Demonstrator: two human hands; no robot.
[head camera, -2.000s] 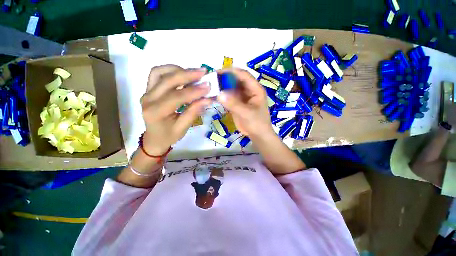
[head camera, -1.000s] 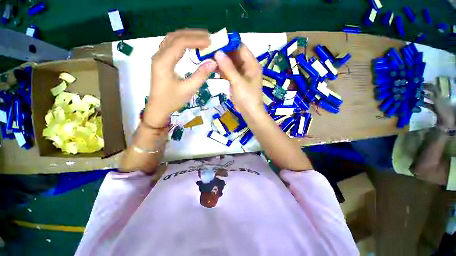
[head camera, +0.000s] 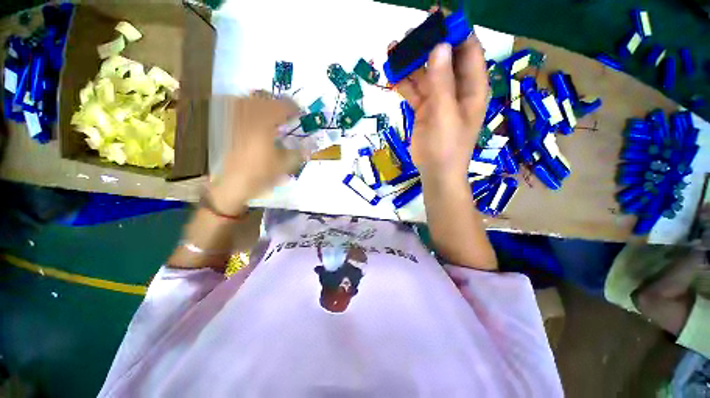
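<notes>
My right hand (head camera: 448, 116) holds a blue battery pack (head camera: 427, 47) up over the back of the white work sheet (head camera: 249, 39). A black pad shows on the pack's face. My left hand (head camera: 253, 151) is blurred, low over the sheet's left part; I cannot tell whether it holds anything. Several green protection boards (head camera: 350, 115) with thin wires lie on the sheet between my hands. A loose pile of blue packs with pale strips (head camera: 551, 109) lies right of my right hand. Two amber pieces (head camera: 385, 163) lie on the sheet near its front.
An open cardboard box (head camera: 195, 93) at left holds pale yellow liner scraps (head camera: 124, 113). More blue packs (head camera: 35, 78) lie left of it. A tight cluster of blue packs (head camera: 654, 167) is at far right. A co-worker's arm (head camera: 662, 288) shows at the right edge.
My hands have parted. My right hand has moved right with the pack, whose black face now shows instead of the pale liner. My left hand has moved down and left. The view has shifted.
</notes>
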